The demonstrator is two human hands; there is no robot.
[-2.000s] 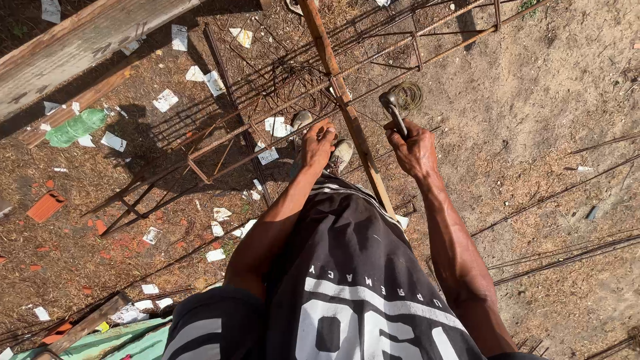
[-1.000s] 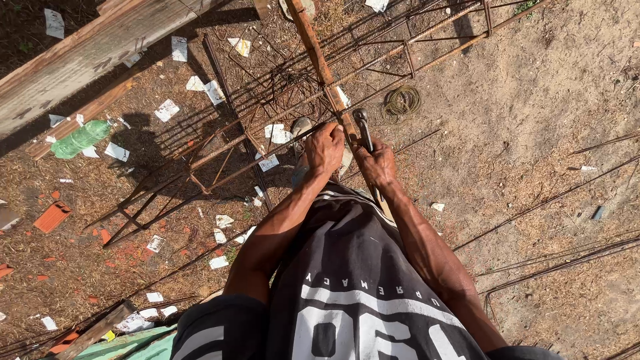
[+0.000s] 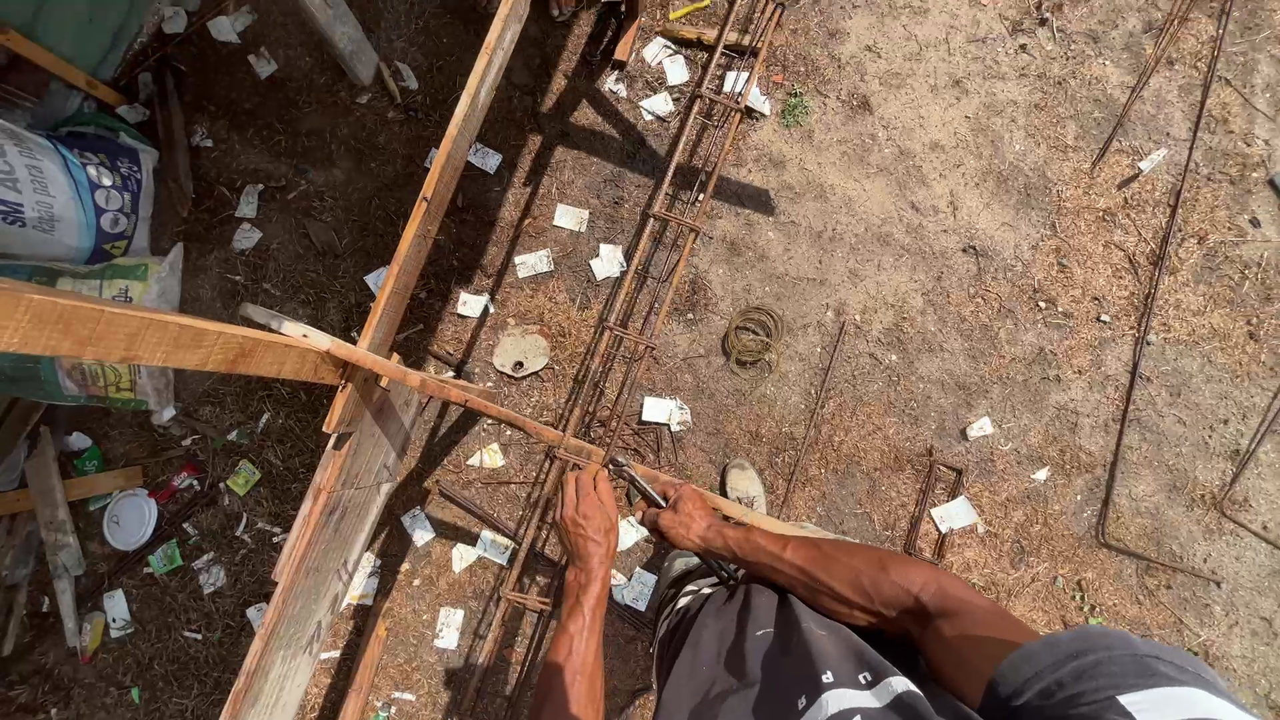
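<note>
A long rebar cage with rectangular stirrups runs diagonally, resting over a narrow wooden batten. My left hand has its fingertips at a cage bar beside the batten; whether they grip it is hidden. My right hand is closed around the handles of metal pincers, whose head lies at the cage near my left fingertips. The lower ends of the handles show below my right wrist.
At left, wooden planks cross the batten near printed sacks. A coil of wire, a loose stirrup, bent rebar and paper scraps lie on the ground. My shoe is beside the batten.
The right hand, raised apart from the left two seconds ago, has come in beside it with the pincers at the cage. The view has turned markedly.
</note>
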